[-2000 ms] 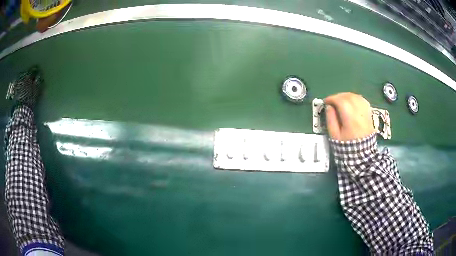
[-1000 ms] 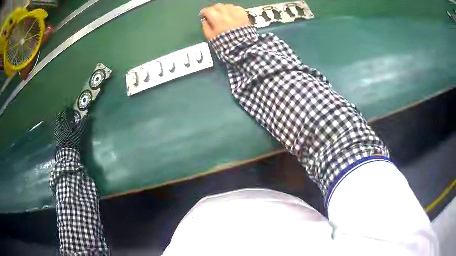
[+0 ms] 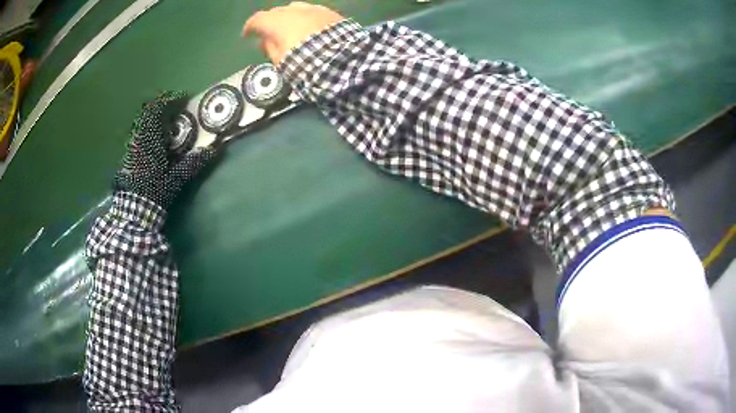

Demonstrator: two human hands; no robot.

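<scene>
My left hand [image 3: 157, 149], in a black dotted glove, grips the left end of a metal frame plate [image 3: 194, 106]. Three round disc parts with black rims and silver centres show in the frame; one is the middle disc [image 3: 220, 108]. The frame lies over the place of the pale fixture plate, of which at most a thin edge shows below it. My right hand [image 3: 292, 26], bare, is just beyond the frame's right end with its fingers pointing left. Its fingertips are blurred, and I cannot tell whether it holds anything. My right sleeve hides the frame's right end.
The green bench [image 3: 323, 210] has a brown front edge curving below my arms. A pale metal strip [image 3: 77, 68] runs along the upper left. Part of a yellow fan [image 3: 11, 89] shows at the left edge. A sliver of another metal piece is cut off at the top.
My left hand has moved right and up, bringing the frame with discs over the fixture plate. My right hand has moved left, away from the other frame, which is now mostly out of view.
</scene>
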